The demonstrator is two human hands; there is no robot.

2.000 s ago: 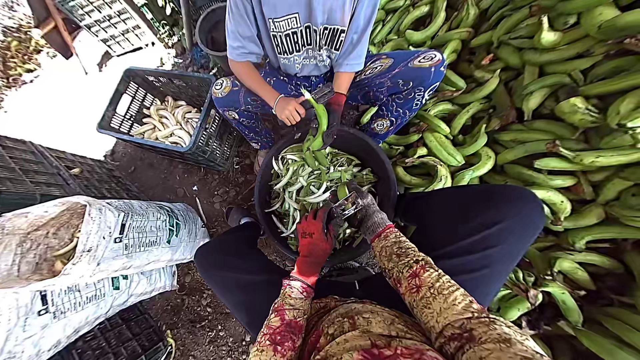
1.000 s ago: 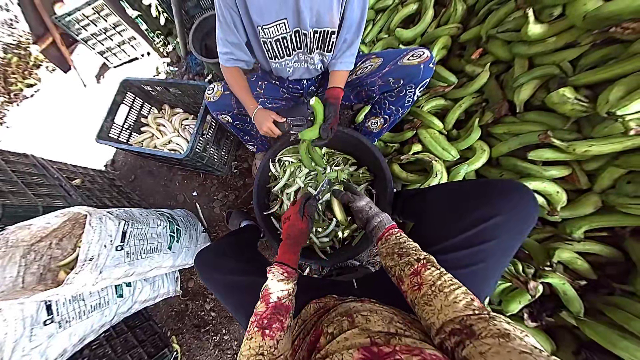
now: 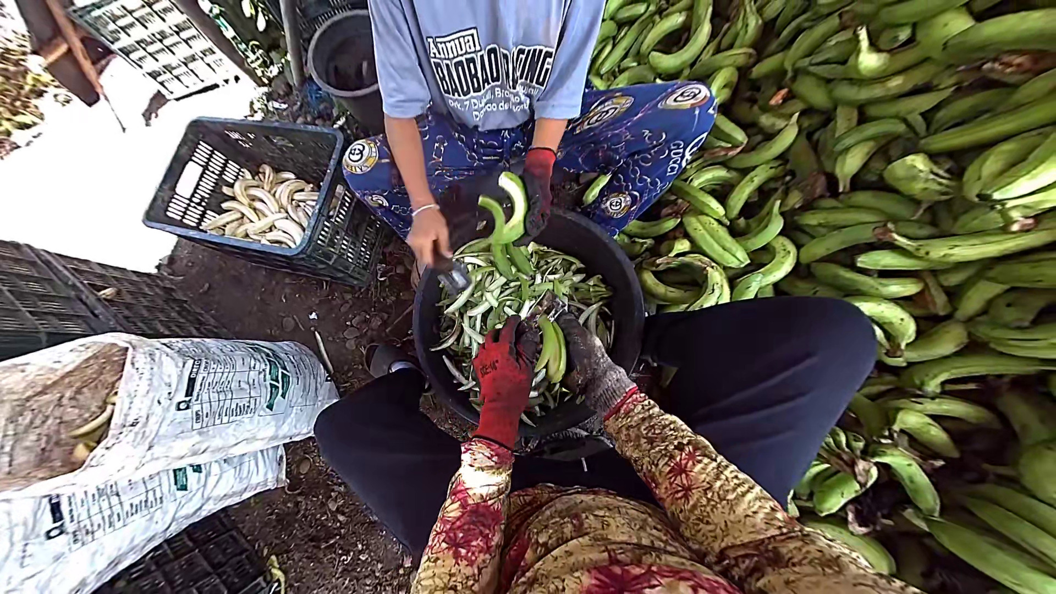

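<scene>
My left hand (image 3: 503, 375), in a red glove with dark fingertips, is curled over the tub beside a small bunch of green bananas or plantains (image 3: 552, 351). My right hand (image 3: 592, 363), in a dirty grey glove, grips this fruit from the other side. A small tool (image 3: 548, 307), partly hidden, shows between my fingertips; which hand holds it is unclear. Below is a round black tub (image 3: 631, 330) of green peel strips (image 3: 474, 305). Across it, a person's gloved hand (image 3: 539, 186) holds green fruit (image 3: 507, 219), and their bare hand (image 3: 431, 239) holds a blurred tool (image 3: 454, 276).
A large heap of green fruit (image 3: 874, 247) lies on the right. At left stand a black crate (image 3: 330, 214) with peeled fruit (image 3: 268, 206), white printed sacks (image 3: 247, 396) and more dark crates (image 3: 107, 289). A dark bucket (image 3: 345, 62) is behind. My legs flank the tub.
My hands have shifted slightly over the tub, and the green fruit between them is now clearly visible. Opposite, the person's bare hand with the tool has moved down from the fruit toward the tub rim.
</scene>
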